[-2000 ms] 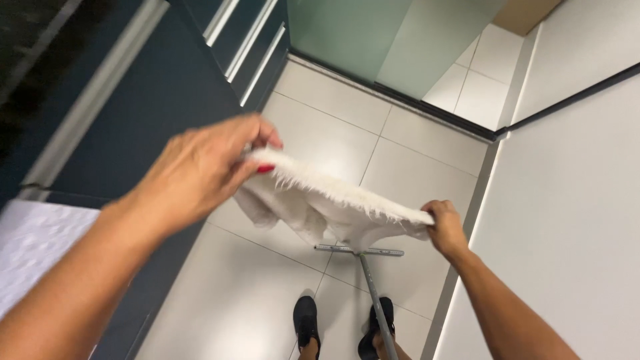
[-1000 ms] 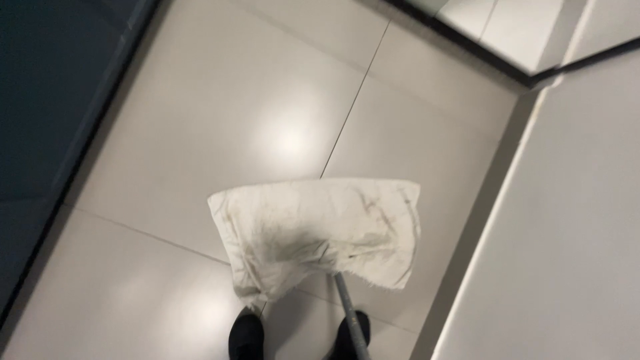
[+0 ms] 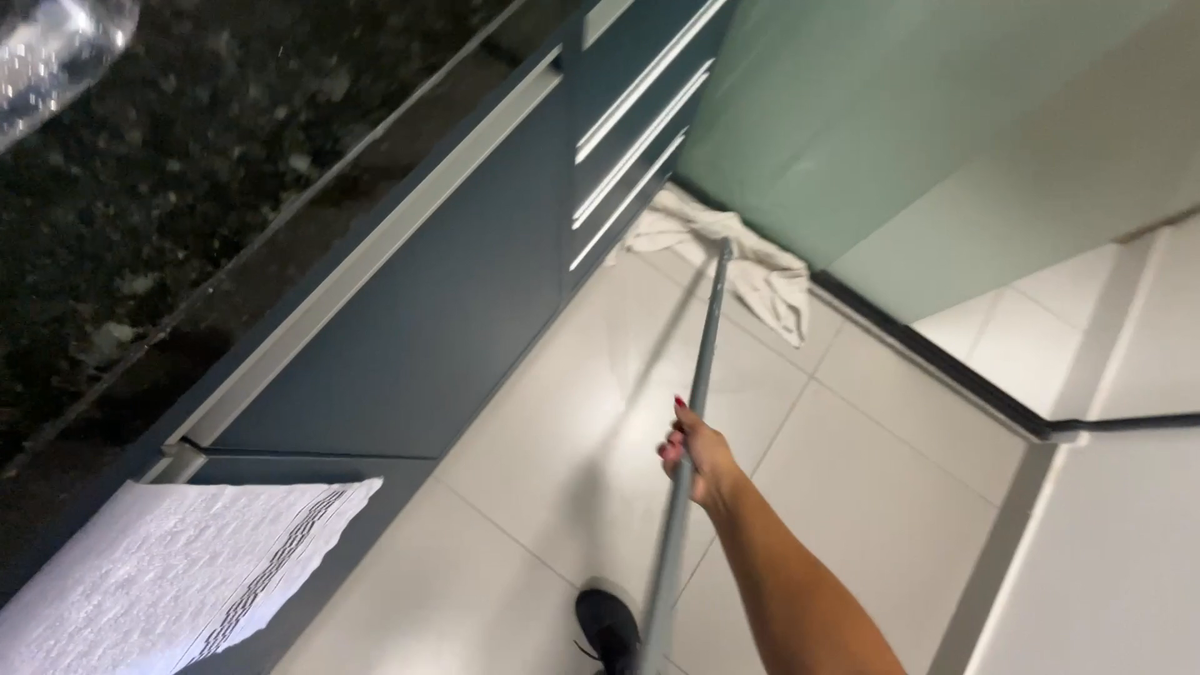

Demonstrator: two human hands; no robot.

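Observation:
My right hand (image 3: pixel 696 457) is closed around the grey pole (image 3: pixel 705 366) of a floor squeegee, about midway along the visible part. The pole slants away from me to a crumpled off-white floor cloth (image 3: pixel 769 281), which lies on the tiles against the foot of the frosted glass panel and beside the dark drawers. The cloth covers the squeegee's head. My left hand is out of view, and the near end of the pole runs off the bottom edge.
Dark blue cabinets (image 3: pixel 403 309) with metal handles line the left, under a dark speckled stone countertop (image 3: pixel 169 187). A white towel (image 3: pixel 187 572) with dark stripes hangs there. A frosted glass panel (image 3: pixel 844 112) with a black bottom rail (image 3: pixel 937 361) stands ahead; a white wall (image 3: pixel 1106 562) is at right.
Both hands held the cloth up two seconds ago; one second ago it lay over the squeegee near my feet. Now the cloth is at the glass panel, and my right hand grips the pole.

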